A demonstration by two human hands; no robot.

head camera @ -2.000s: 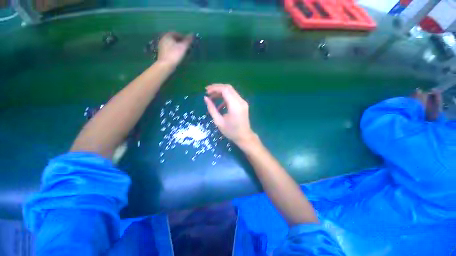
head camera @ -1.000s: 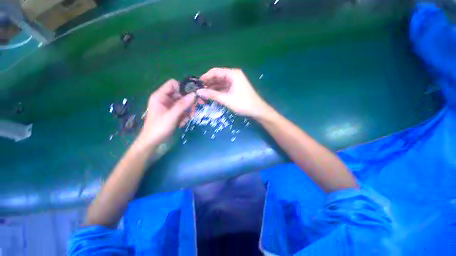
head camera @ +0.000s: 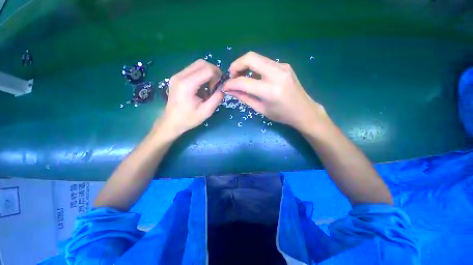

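Note:
My left hand (head camera: 194,98) and my right hand (head camera: 269,88) meet above the green surface. A dark round unit (head camera: 222,82) is held edge-on between their fingertips, mostly hidden by the fingers. Tiny white-silver clips (head camera: 236,103) lie in a loose pile under and around my right hand, with strays beyond it. Two set-aside dark units (head camera: 143,93) lie to the left of my left hand, and another dark part shows partly hidden right beside that hand.
The green surface (head camera: 78,124) curves across the view. One dark unit (head camera: 27,57) lies at the far left, above a pale metal bracket (head camera: 15,84). A printed white carton (head camera: 39,217) is at lower left. A blue sleeve (head camera: 465,101) shows at the right edge.
My left hand came back from the far strip and both hands closed on a dark unit near the clips. Since a second ago the unit has tilted edge-on. The view has tipped downward.

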